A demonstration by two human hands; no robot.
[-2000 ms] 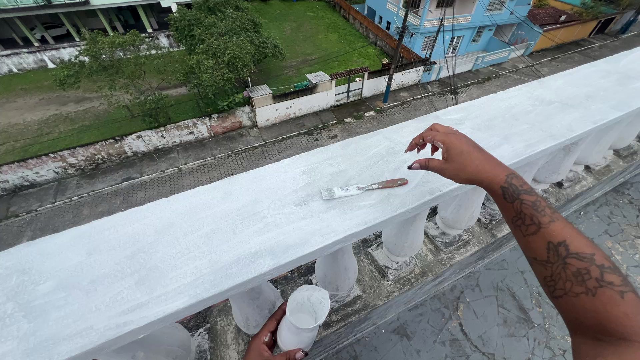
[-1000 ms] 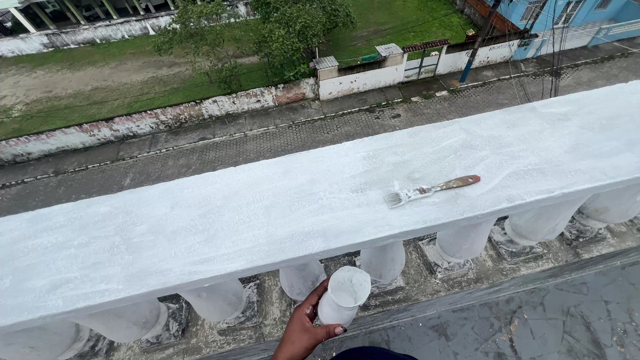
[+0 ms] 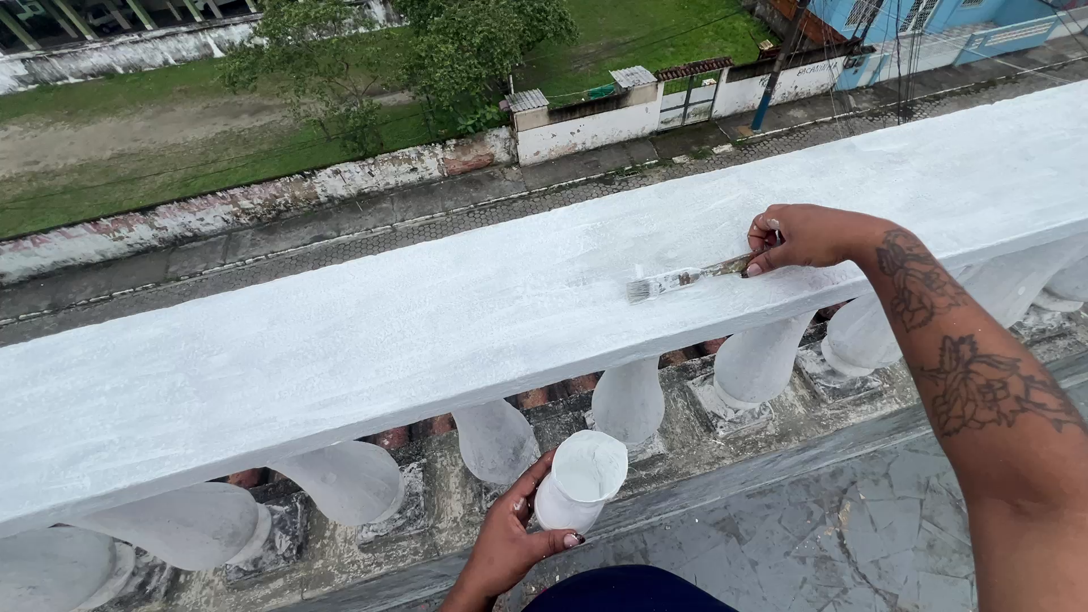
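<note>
My right hand (image 3: 786, 240) grips the handle of a paintbrush (image 3: 690, 274) on the white-painted top rail (image 3: 425, 314) of a balustrade. The brush lies nearly flat, with its white-coated bristles pointing left; whether they touch the rail is hard to tell. Below the rail, my left hand (image 3: 518, 527) is wrapped around a white plastic container (image 3: 578, 489) that holds white paint. The rail's surface looks streaky near the brush.
White balusters (image 3: 756, 361) stand under the rail on a rough, stained concrete base (image 3: 442, 510). Beyond the rail there is a drop to a paved street (image 3: 212, 263), with a wall (image 3: 340, 183) and trees (image 3: 484, 51). A grey stone-pieced floor (image 3: 807, 544) lies on my side.
The brush lay loose on the rail one second ago, with my right hand out of view; now that hand is back and holds it. My left hand still holds the container.
</note>
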